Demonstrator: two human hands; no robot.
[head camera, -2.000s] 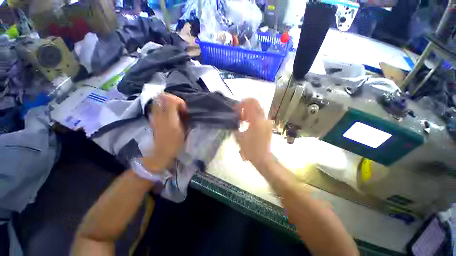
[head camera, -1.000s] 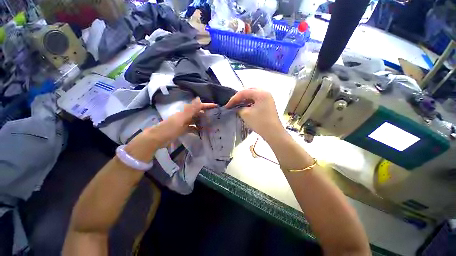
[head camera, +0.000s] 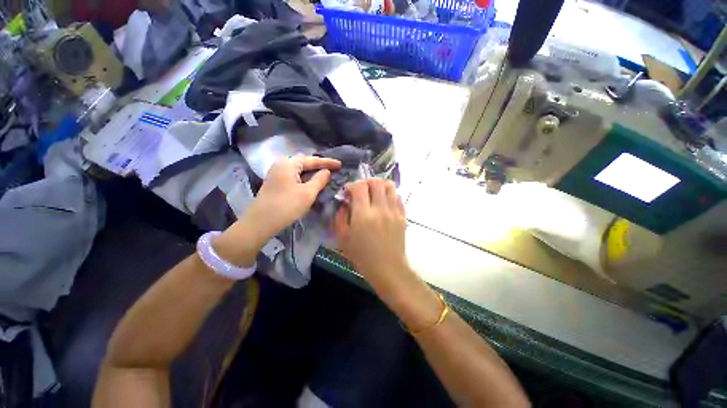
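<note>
A bundled garment piece (head camera: 311, 103), light grey with dark grey panels, lies on the machine table left of the needle. My left hand (head camera: 291, 191) is on its near right part, thumb and index finger at a dark grey fold. My right hand (head camera: 373, 219) is close beside it, fingers curled over the gathered cloth edge and pinching it. The cloth under the fingertips is partly hidden. The sewing machine (head camera: 558, 127) stands to the right, its presser foot and needle area (head camera: 490, 171) under bright glare, apart from the cloth.
A blue basket (head camera: 398, 40) with plastic items stands behind the table. A white piece (head camera: 570, 239) lies right of the needle. Printed packs (head camera: 127, 139) lie at the left. Light grey cloth (head camera: 48, 231) hangs far left. A black slab (head camera: 701, 366) is at the right end.
My right hand has moved down and left, closer to my left hand. The dark cloth stretched between the hands earlier is now gathered low. The view has shifted slightly.
</note>
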